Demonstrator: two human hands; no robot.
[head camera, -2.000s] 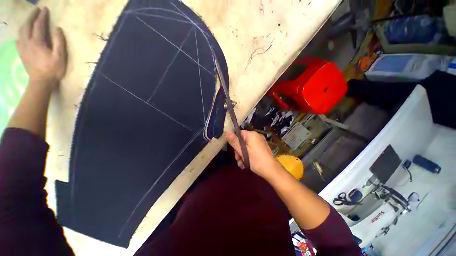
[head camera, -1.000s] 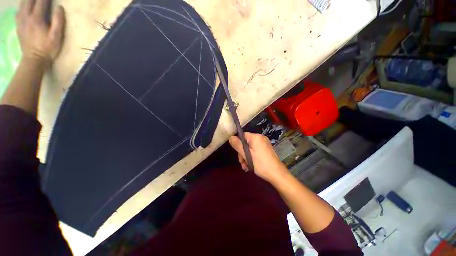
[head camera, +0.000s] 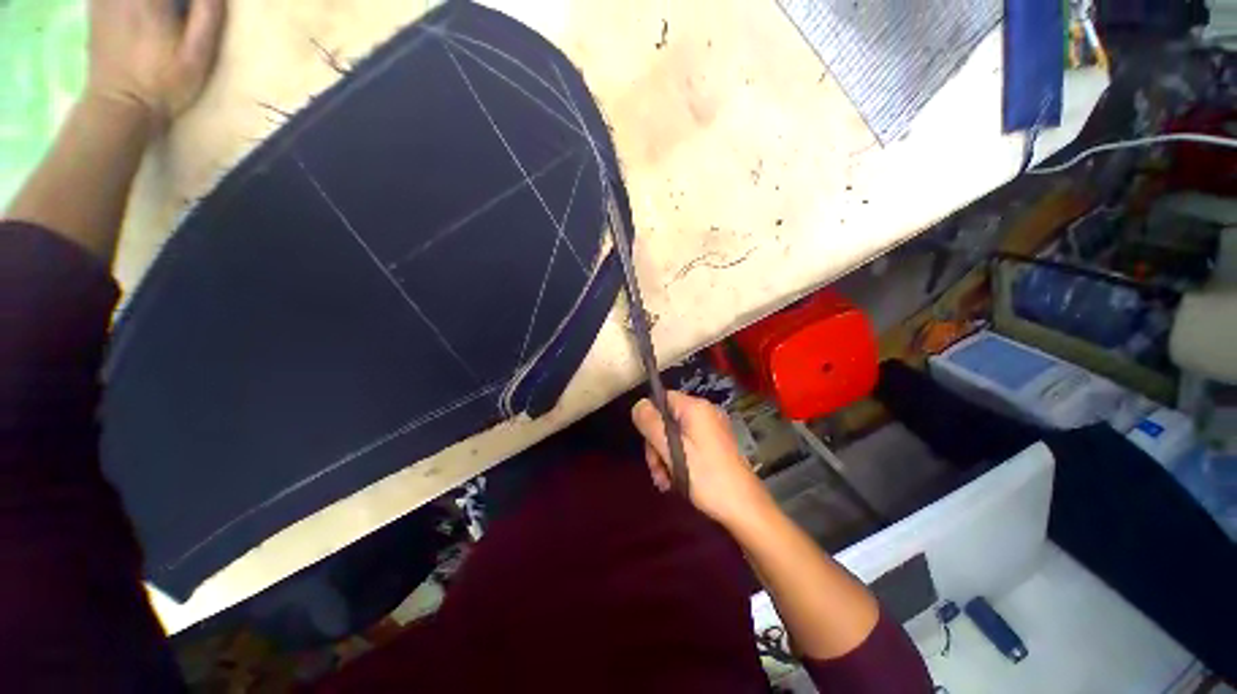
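A dark navy cloth piece (head camera: 339, 285) with pale chalk lines lies on the pale worn table (head camera: 760, 176). Tailor's shears (head camera: 643, 332) are at its curved right edge, blades along the edge near the chalk curve. My right hand (head camera: 699, 454) grips the shear handles just off the table edge. A narrow dark offcut (head camera: 567, 346) hangs partly separated along the lower curve, below the blades. My left hand (head camera: 152, 54) rests at the table's upper left, off the cloth, its upper part cut off by the picture edge; nothing shows in it.
A lined grey sheet (head camera: 889, 54) and a blue strip-like object (head camera: 1034, 68) lie at the table's far right, near a white cord (head camera: 1153, 147). A red stool (head camera: 823, 355) stands beside the table edge. A white side table (head camera: 1085, 617) is at lower right.
The view has shifted, so the cloth appears turned and more of the table's far right shows. The shears have advanced slightly along the curve, and the offcut stands further from the piece.
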